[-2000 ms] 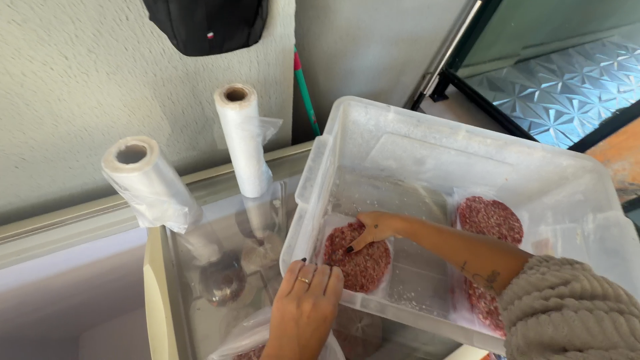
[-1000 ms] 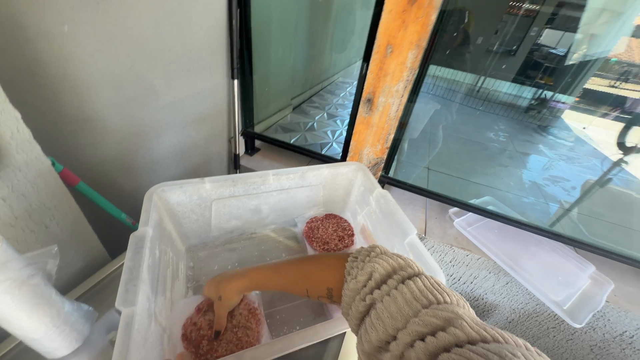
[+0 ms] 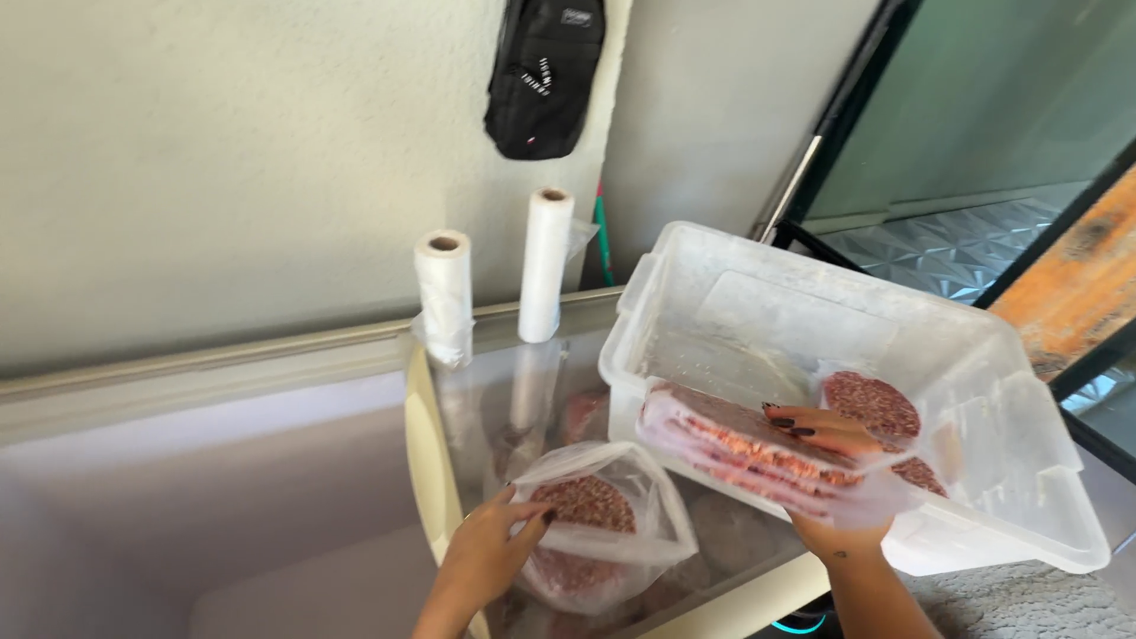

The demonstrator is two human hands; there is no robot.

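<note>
My right hand (image 3: 834,461) grips a stack of several raw ground-meat patties (image 3: 754,444) with plastic film between them, tilted over the near wall of a translucent plastic tub (image 3: 790,302). At lower centre, a clear plastic bag (image 3: 657,532) with ground-meat patties (image 3: 586,506) inside rests on the glass top of a chest freezer. My left hand (image 3: 493,546) pinches the left edge of the bag's mouth, which gapes. More patties (image 3: 870,404) lie in the tub, behind and beside my right hand.
Two rolls of clear plastic bags, one nearer (image 3: 444,297) and one farther (image 3: 543,266), stand upright on the freezer's glass lid (image 3: 497,382). The freezer's open section (image 3: 222,497) is at left. A black bag (image 3: 546,80) hangs on the wall; a glass door (image 3: 985,133) stands at right.
My right hand has lifted the patty stack from the tub's left end to its near wall. My left hand, on the tub's edge two seconds ago, is now at the bag's mouth.
</note>
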